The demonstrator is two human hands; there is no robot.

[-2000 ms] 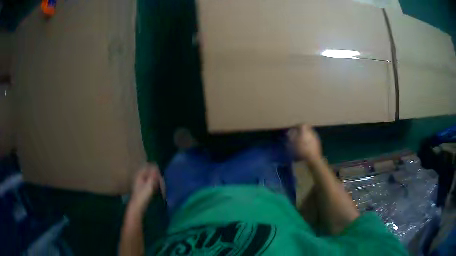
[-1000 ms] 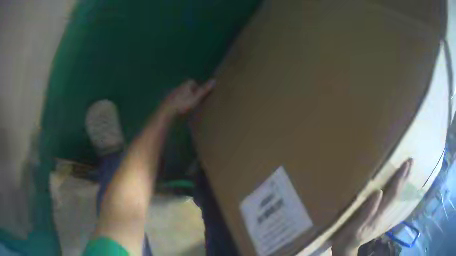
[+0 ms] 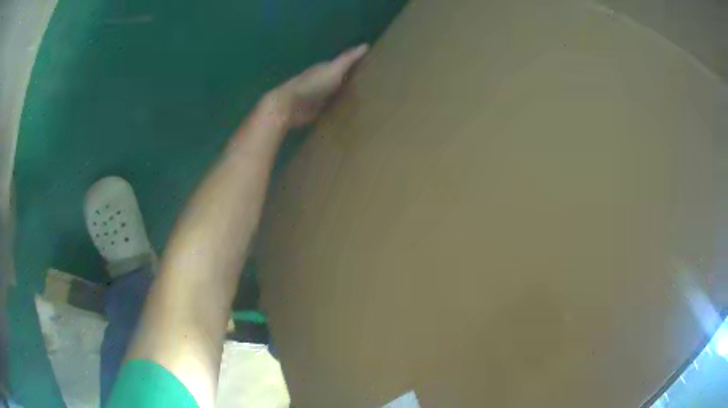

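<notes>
A large brown master carton [image 3: 495,215] fills the middle and right of the view, very close to the camera. A corner of a white shipping label [image 3: 405,400] shows on it at the bottom edge. My left hand [image 3: 323,86] is pressed against the carton's left edge, with its fingers along that edge and partly hidden by it. My right hand is not in view.
Green floor [image 3: 176,72] lies to the left. A light clog [image 3: 117,223] on a foot stands there. Pale cardboard pieces [image 3: 254,374] lie at the bottom left. A pale brown surface [image 3: 14,88] runs along the far left edge. A bright glare shows at the lower right.
The carton has come closer and fills more of the view. Its label has dropped almost out of the picture. My left hand has moved up along the edge. My right hand has left the view.
</notes>
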